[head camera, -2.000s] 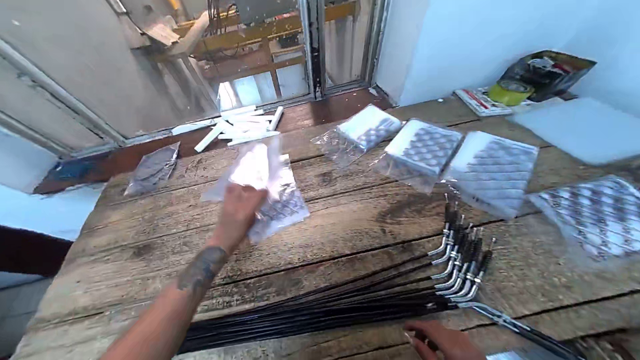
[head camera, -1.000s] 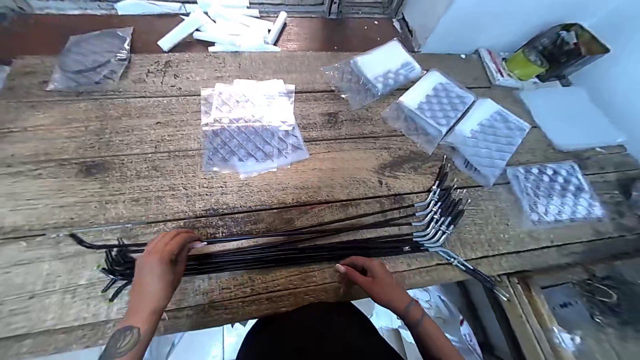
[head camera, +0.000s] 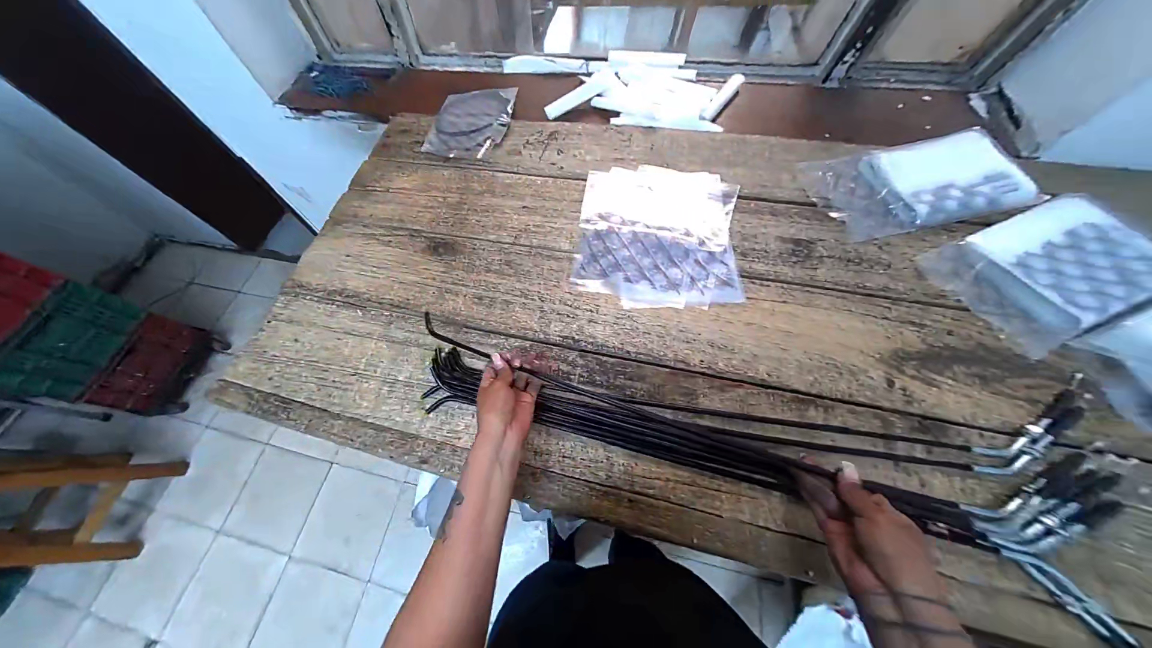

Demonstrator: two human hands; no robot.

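A bundle of thin black cables [head camera: 648,430] lies across the wooden table, bent at the left ends and fitted with silver metal pieces [head camera: 1035,517] at the right. My left hand [head camera: 508,396] grips the bundle near its bent ends, with fingers around several cables. Farther right, my right hand [head camera: 868,522] is around the bundle near the metal ends, its fingers partly hidden. Two cables lie slightly apart on the far side. Beyond the bundle is a stack of clear plastic bags [head camera: 661,261] with a dark printed pattern.
Padded plastic packets [head camera: 954,184] lie at the right. A dark plastic bag [head camera: 470,121] rests at the far left table corner. White rolled pieces [head camera: 652,90] lie on the window ledge. Colored crates [head camera: 81,337] and a wooden stool [head camera: 72,504] stand on the floor at left.
My left hand, at the clear bags two seconds ago, is now on the cable bundle. Both hands have closed around the cables. The view has swung left.
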